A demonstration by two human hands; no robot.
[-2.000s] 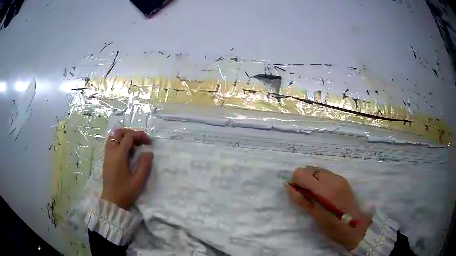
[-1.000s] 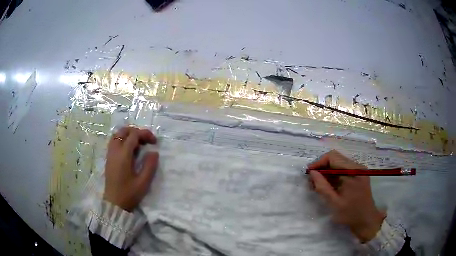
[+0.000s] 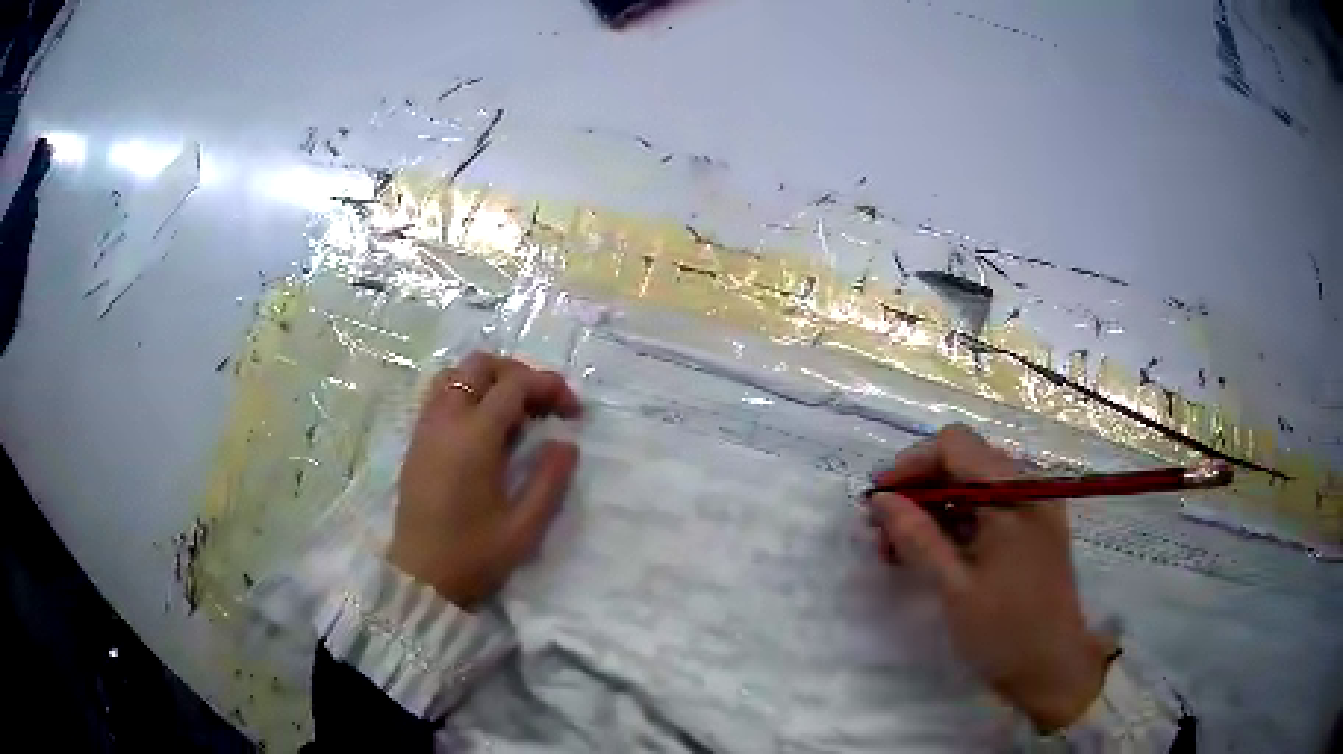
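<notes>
A pale grey-white cloth [image 3: 707, 589] lies spread under both hands, with folds near the bottom edge. My left hand [image 3: 479, 479] rests on its upper left part, fingers curled and thumb apart, holding nothing. My right hand [image 3: 994, 567] grips a dark red pencil [image 3: 1090, 483]; its tip touches or nearly touches the cloth near the upper edge, and its other end points right. A marking guide [image 3: 737, 427] with faint lines runs along the cloth's upper edge under shiny clear film. The right hand hides part of it.
A yellowed tape border [image 3: 663, 273] with dark marks frames the guide above and at the left. The white table [image 3: 825, 89] carries pen marks and glare at the upper left. A small dark object [image 3: 631, 9] is cut off by the top edge.
The view has turned, so the guide slopes down to the right more steeply. The pencil, earlier lower on the cloth, is now near its upper edge. The left hand keeps its pose on the cloth.
</notes>
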